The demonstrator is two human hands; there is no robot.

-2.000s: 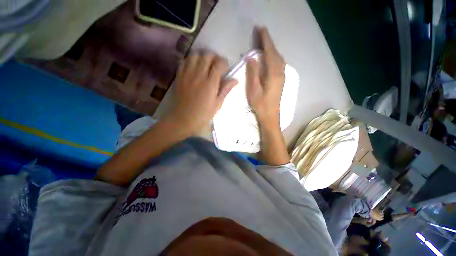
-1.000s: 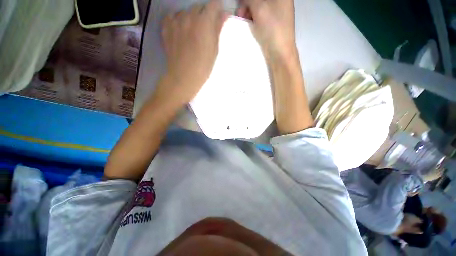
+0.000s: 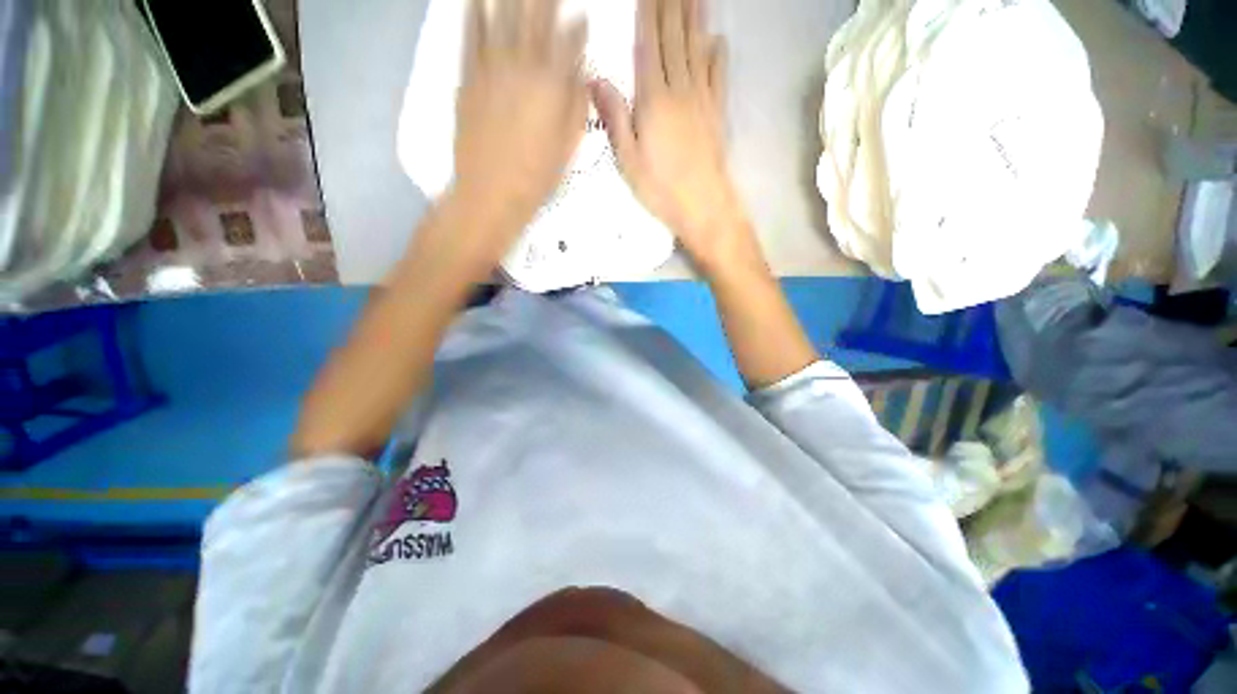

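A white housing piece [image 3: 590, 231] lies on the light board [image 3: 360, 163] in front of me, overexposed, with its near edge at the board's front edge. Small dark marks show near that edge. My left hand [image 3: 522, 115] lies on it with fingers stretched forward, slightly blurred. My right hand [image 3: 678, 136] lies flat on its right part, fingers straight and thumb out towards the left hand. Neither hand is closed round the piece. The far end of the piece is cut off by the top of the picture.
A stack of white covers [image 3: 997, 149] stands at right on a brown surface [image 3: 1153, 190]. At left are a stack of white parts [image 3: 75, 149] and a phone [image 3: 217, 48] on a patterned covering [image 3: 238, 176]. Another person's grey sleeve [image 3: 1126, 353] is at far right. Blue stools stand below.
My view has turned, so the bench edge runs level. My hands have gone from the far edge of the piece to lying flat on it with fingers stretched.
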